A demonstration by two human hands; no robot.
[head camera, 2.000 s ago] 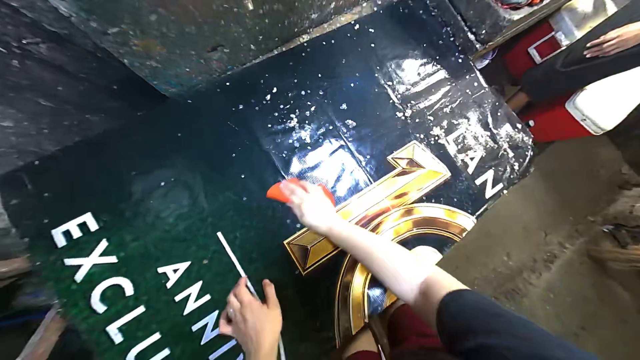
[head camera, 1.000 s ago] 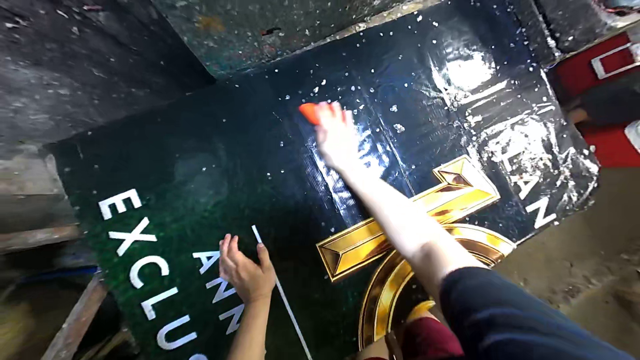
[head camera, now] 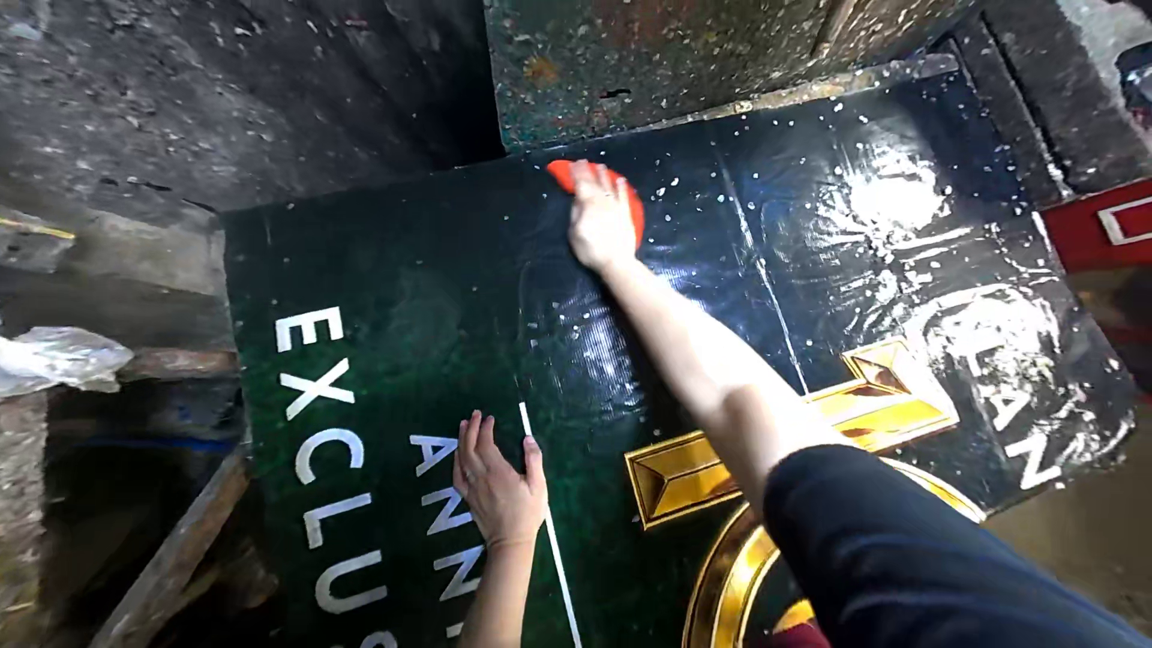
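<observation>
A dark green printed banner sheet (head camera: 414, 243) lies spread out below me, with white lettering on the left and large gold numerals (head camera: 693, 477) at the lower right. My right hand (head camera: 603, 216) presses a thin orange-red scraper or pad (head camera: 639, 211) against the sheet near its far edge; the fingers partly cover it. Flat on the banner, my left hand (head camera: 499, 481) rests with fingers apart beside a thin white printed line, holding nothing. Small white flecks are scattered over the sheet, mostly to the right, where the surface is glossy and wrinkled.
Paint-spattered dark blocks or panels (head camera: 585, 81) stand along the far edge. A crumpled clear plastic bag (head camera: 63, 358) and wooden bars (head camera: 175, 549) are at the left. Part of a red box (head camera: 1102, 225) shows at the right, and bare floor (head camera: 1080, 540) at the lower right.
My right hand has moved with the orange-red piece toward the banner's far edge. My left hand stays on the sheet near the white line. The view has shifted.
</observation>
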